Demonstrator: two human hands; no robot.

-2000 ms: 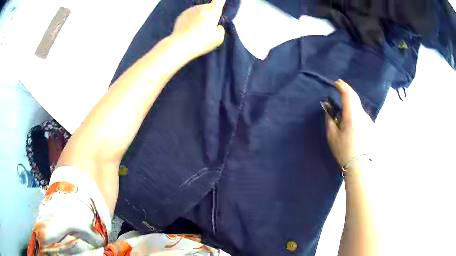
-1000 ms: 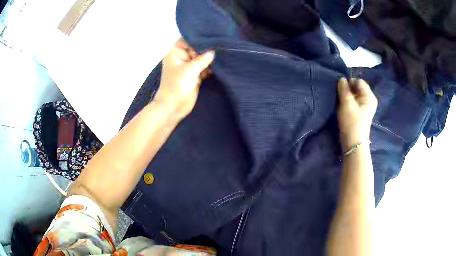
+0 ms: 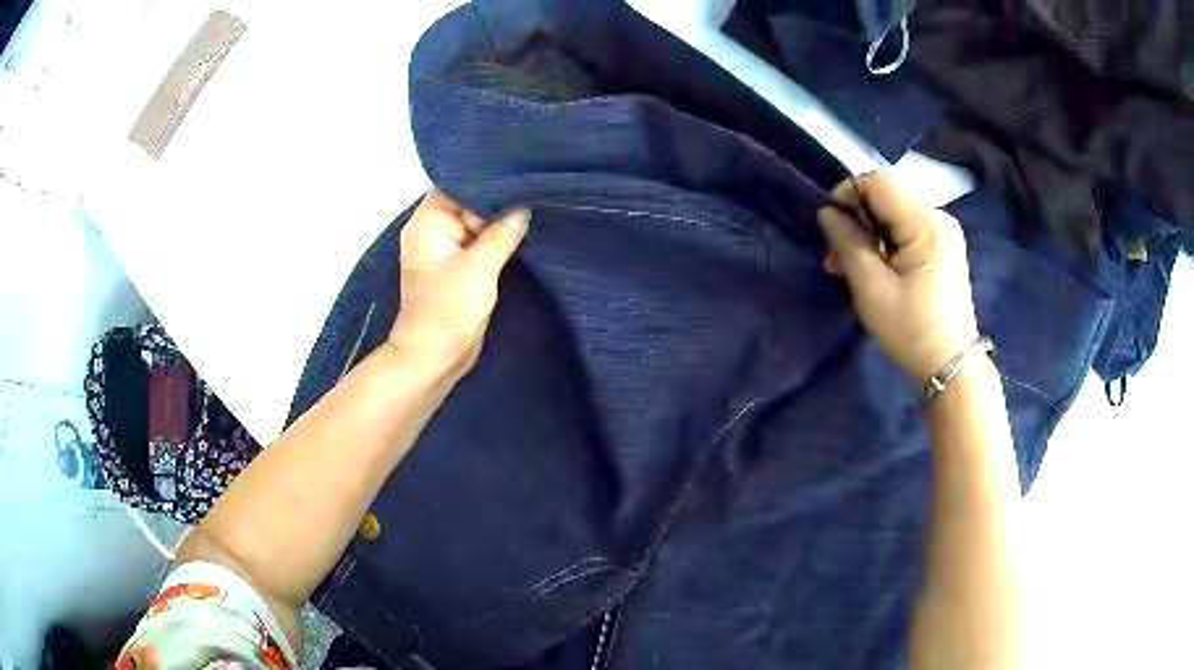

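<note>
Dark blue denim trousers (image 3: 458,458) spread over the table edge and towards my lap, with pale stitching and a brass button at the lower left. A leg opening is folded up at the top, showing its inside. My left hand (image 3: 449,282) pinches the cloth below the hem stitching, thumb on top. My right hand (image 3: 904,262) grips the hem edge at the upper right, fingers curled. A small dark and yellowish bit shows in my right palm; I cannot tell its shape.
A flat tan strip (image 3: 187,84) lies on the white table (image 3: 308,144) at the upper left. A pile of dark brown-black and blue cloth (image 3: 1034,105) is at the upper right. A floral bag (image 3: 118,432) is at the left, below the table edge.
The cloth end that was spread flat is lifted and folded open. My left hand has come down nearer me. My right hand has moved up to the hem edge, from the cloth's side.
</note>
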